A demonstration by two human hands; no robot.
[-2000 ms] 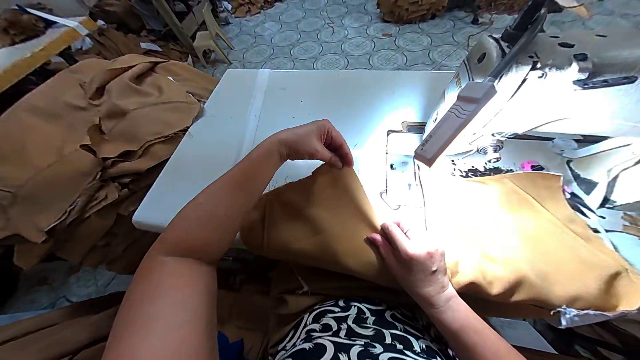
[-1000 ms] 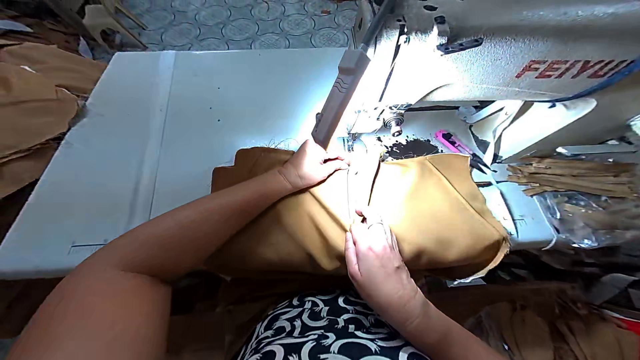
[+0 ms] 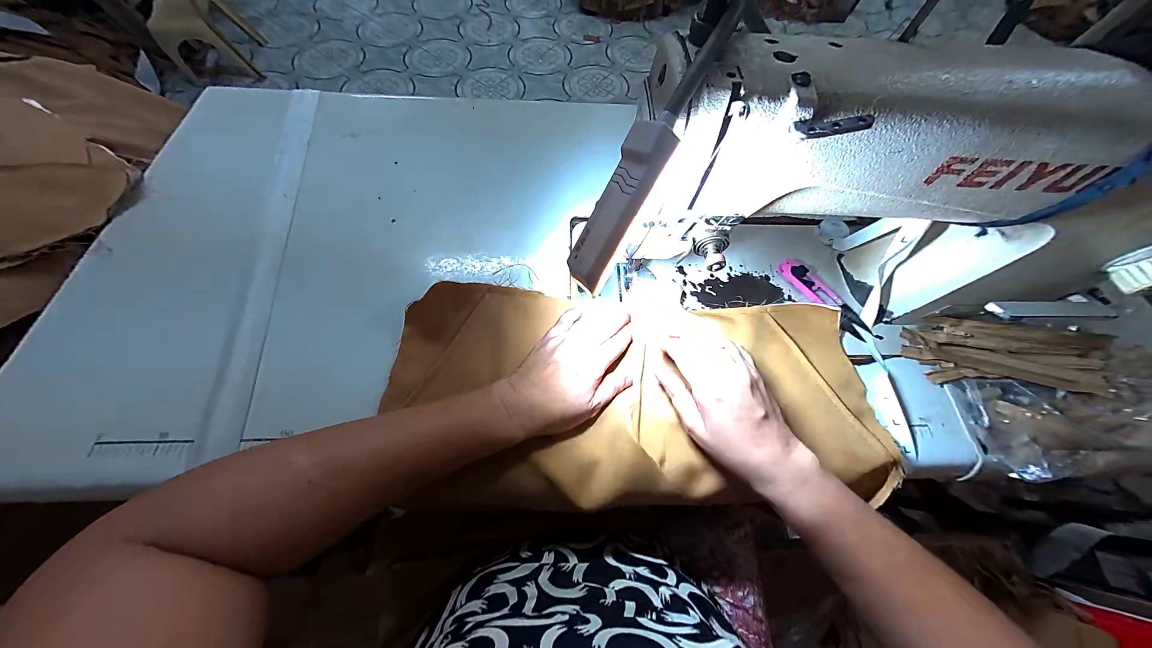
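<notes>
A tan fabric piece (image 3: 504,351) with seams lies across the front of the white sewing table, its upper edge at the needle area of a Feiyue sewing machine (image 3: 864,126). My left hand (image 3: 576,364) presses on the fabric just left of a middle seam, fingers towards the presser foot. My right hand (image 3: 724,396) rests on the cloth to the right of that seam, fingers pointing the same way. Glare hides the fingertips and the exact spot under the needle. A lamp (image 3: 621,202) hangs just above my left hand and lights the fabric.
A pink utility knife (image 3: 810,283) lies beside the machine bed. Bundled tan strips (image 3: 1012,351) and a clear plastic bag (image 3: 1026,427) are at the right. More brown cloth pieces (image 3: 54,180) are heaped beyond the table's left edge. A plastic stool (image 3: 198,36) stands on the tiled floor.
The fabric has moved from left of the needle to beneath the machine's head. My left hand, which pinched its upper edge, now lies flat on it. The view has shifted to the right.
</notes>
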